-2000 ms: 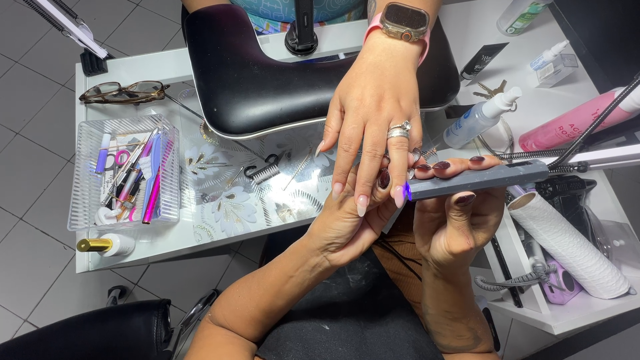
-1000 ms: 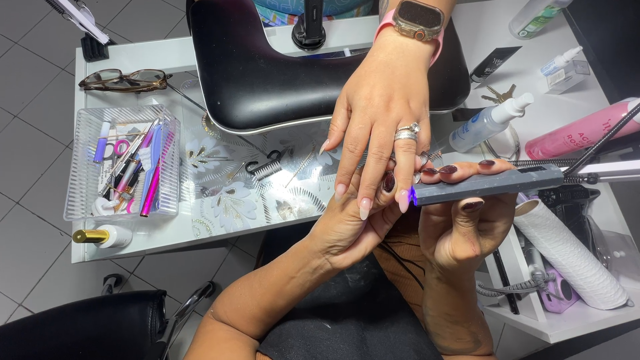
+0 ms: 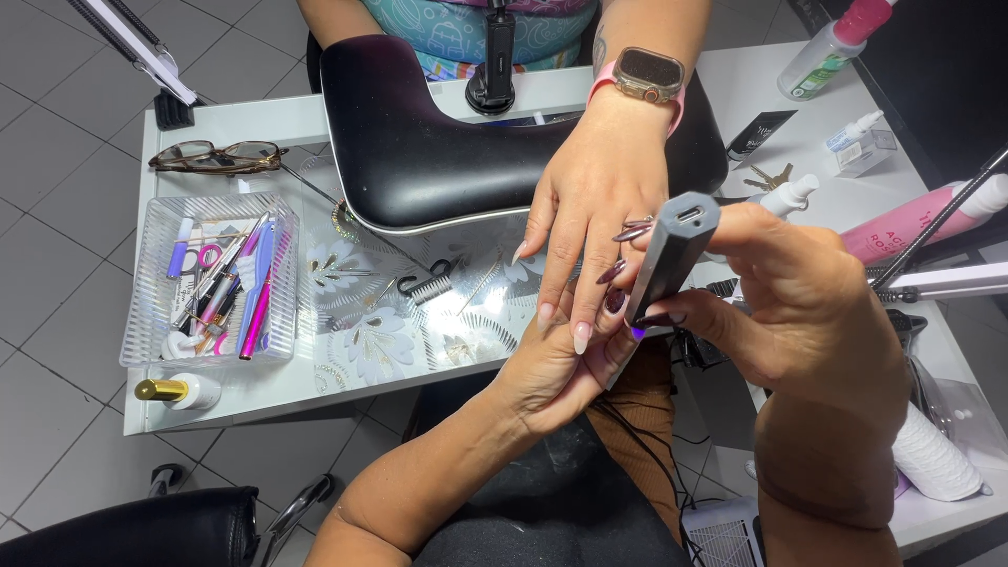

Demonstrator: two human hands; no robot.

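Observation:
Another person's hand [image 3: 602, 177], with a ring and a watch [image 3: 647, 75], reaches over a black padded armrest [image 3: 465, 165]. Underneath its fingertips my left hand [image 3: 551, 370] supports and holds the fingers. My right hand [image 3: 795, 299] grips a dark handheld nail lamp [image 3: 673, 252], tilted with its port end up toward the camera. Violet light [image 3: 638, 334] glows at its lower end, close to the fingertips. The finger beneath the lamp is largely hidden. Two of the other person's long pale nails show beside my left fingers.
A clear plastic basket [image 3: 134, 315] of pens and tools, eyeglasses [image 3: 216, 156] and a gold-capped bottle [image 3: 193, 390] stand at left. A small comb-like clip [image 3: 428, 285] lies on the patterned glass. Pump bottles, keys [image 3: 768, 178] and a black tube [image 3: 757, 135] are at right, above a paper roll [image 3: 937, 453].
My right hand has turned the lamp from lying nearly level to standing steeply on end, its lit end downward. My left hand still supports the other person's fingers.

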